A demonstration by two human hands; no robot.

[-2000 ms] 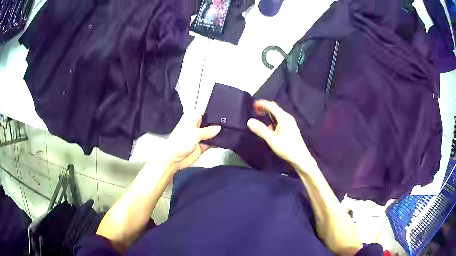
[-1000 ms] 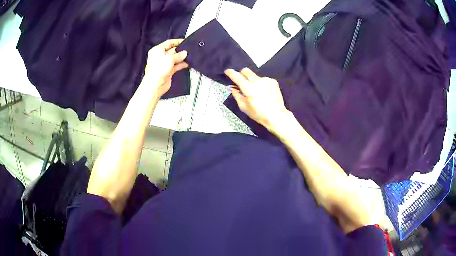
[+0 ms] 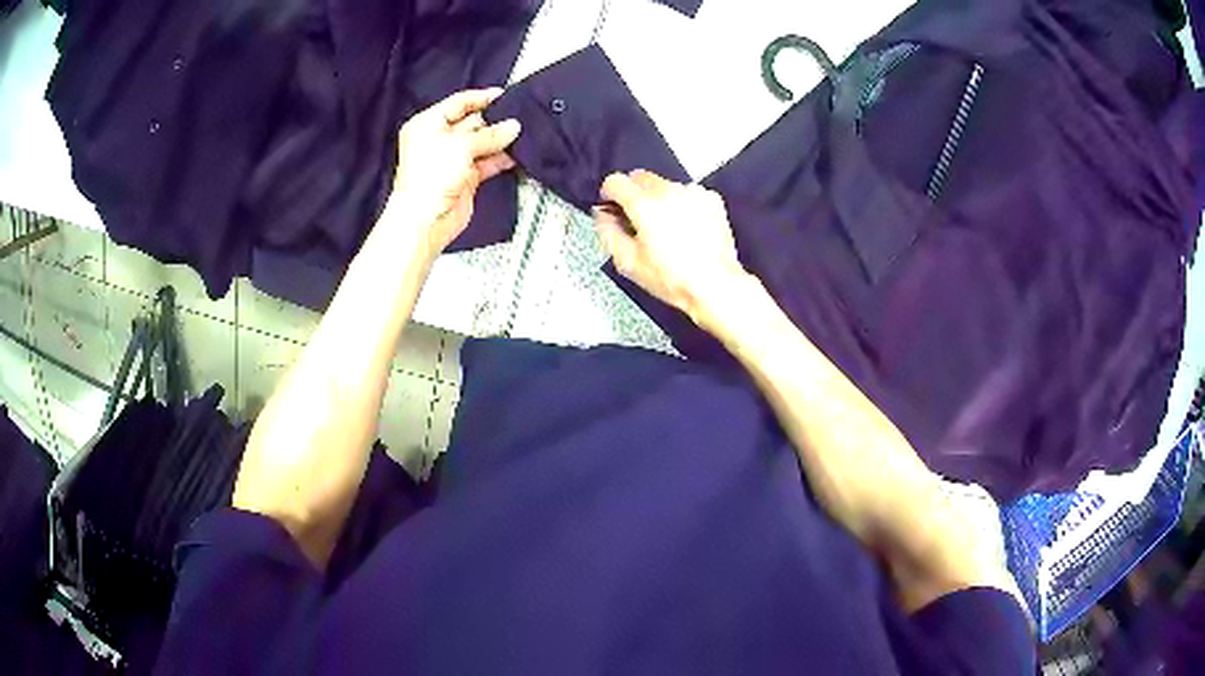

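A dark purple garment (image 3: 1044, 291) lies spread on the white table to the right. Its cuff (image 3: 601, 112), a flat dark piece with one small pale button (image 3: 558, 104), is stretched between my hands. My left hand (image 3: 456, 165) pinches the cuff's left corner between thumb and fingers. My right hand (image 3: 661, 238) has its fingers curled on the cuff's lower edge. Whether a tool is in my right palm cannot be told.
A second dark garment (image 3: 291, 132) lies at the left. A black hook (image 3: 793, 66) sticks out by the right garment on the white table (image 3: 714, 66). A blue mesh basket (image 3: 1110, 561) is at lower right. Dark garments (image 3: 152, 489) hang at lower left.
The cuff was low and folded in front of me; it is now higher up and spread flat. Both hands moved up with it. The phone seen at the top is out of view.
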